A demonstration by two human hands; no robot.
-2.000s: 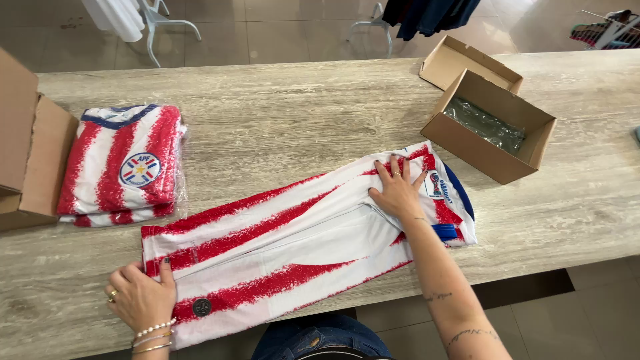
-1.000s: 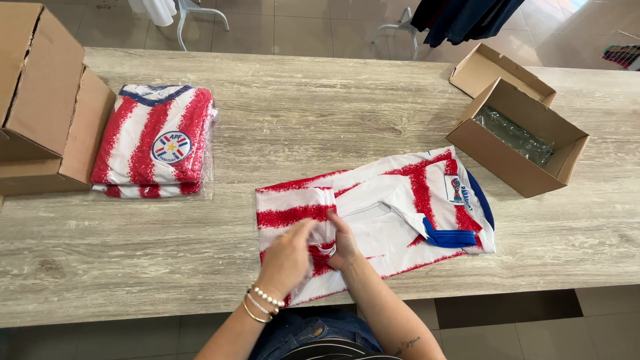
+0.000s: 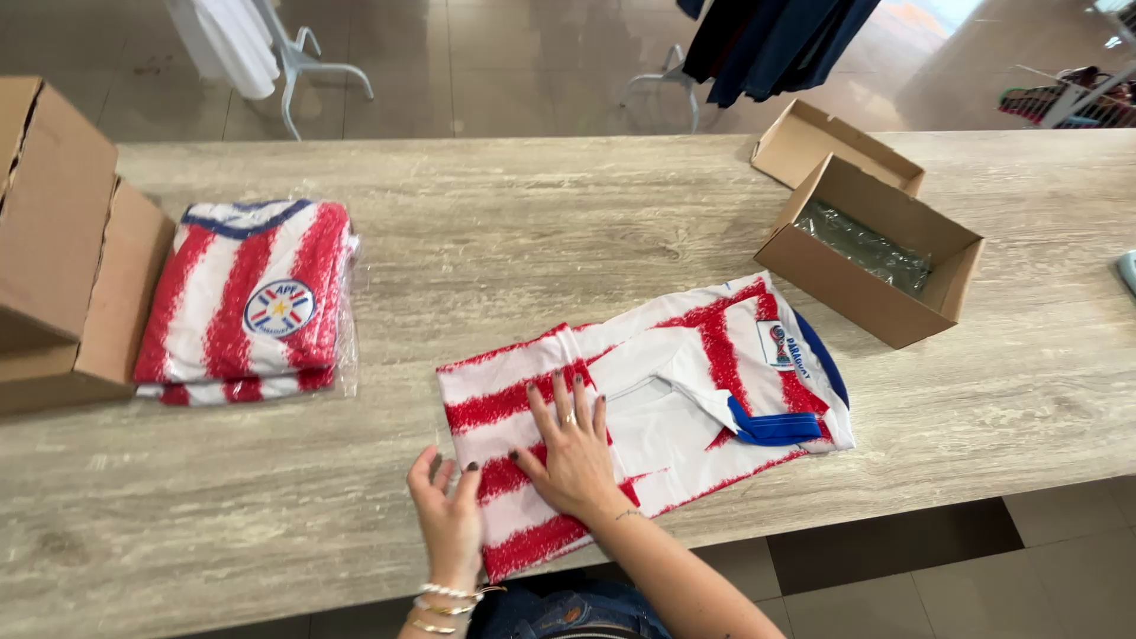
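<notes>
A red and white striped jersey (image 3: pixel 661 364) lies partly folded on the table near its front edge, its lower end turned back over the body. A blue-trimmed sleeve cuff (image 3: pixel 774 429) rests on it toward the right. My right hand (image 3: pixel 572 453) presses flat on the folded part with fingers spread. At the left fold edge, my left hand (image 3: pixel 448 506) is half curled with fingers apart, its fingertips at the fabric. A stack of folded striped jerseys (image 3: pixel 240 302) in clear plastic, with a round crest on top, lies further left.
An opened cardboard box (image 3: pixel 865 266) with clear plastic inside stands at the right, its lid (image 3: pixel 834 146) behind it. A larger cardboard box (image 3: pixel 62 266) stands at the far left of the wood-look table (image 3: pixel 532 204). Garment racks (image 3: pixel 311 67) stand on the floor beyond.
Two seconds ago the jersey lay longer, with my hands at its two ends. Its lower end is now folded over. My hands have moved from gathering fabric at the fold to lying apart on it.
</notes>
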